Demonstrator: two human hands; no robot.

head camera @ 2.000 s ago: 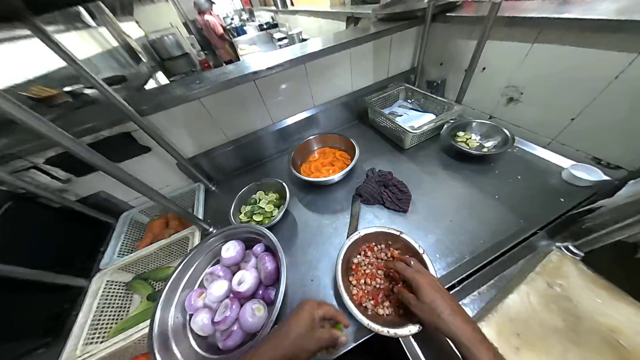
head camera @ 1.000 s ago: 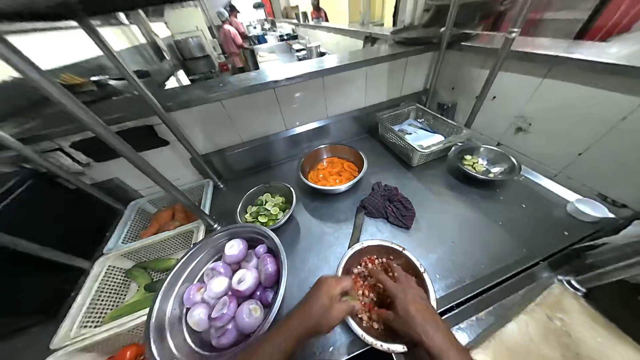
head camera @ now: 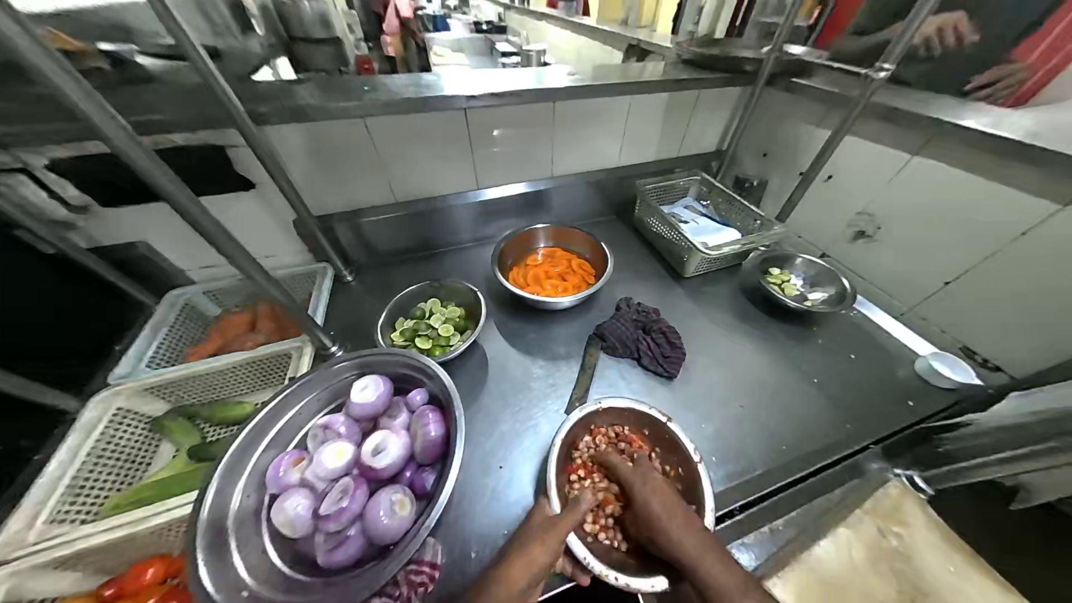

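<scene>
A metal bowl of chopped reddish and pale food stands at the front edge of the steel counter. My left hand grips this bowl's left rim, thumb on top and fingers below. Inside the bowl, my right hand has its fingertips in the chopped food; whether they close on any of it is hidden. Left of the hands is a big steel basin with peeled purple onions. Behind the bowl lie a knife, its blade partly hidden, and a dark crumpled cloth.
Cut limes and sliced carrots fill two steel bowls. A plastic basket, a bowl with few lime pieces and a white ladle are at right. Vegetable crates stand left. A person's hands show beyond the ledge.
My left hand was left of the bowl, then over the food, and now holds the rim. My right hand stays in the bowl. A person has appeared at the upper right.
</scene>
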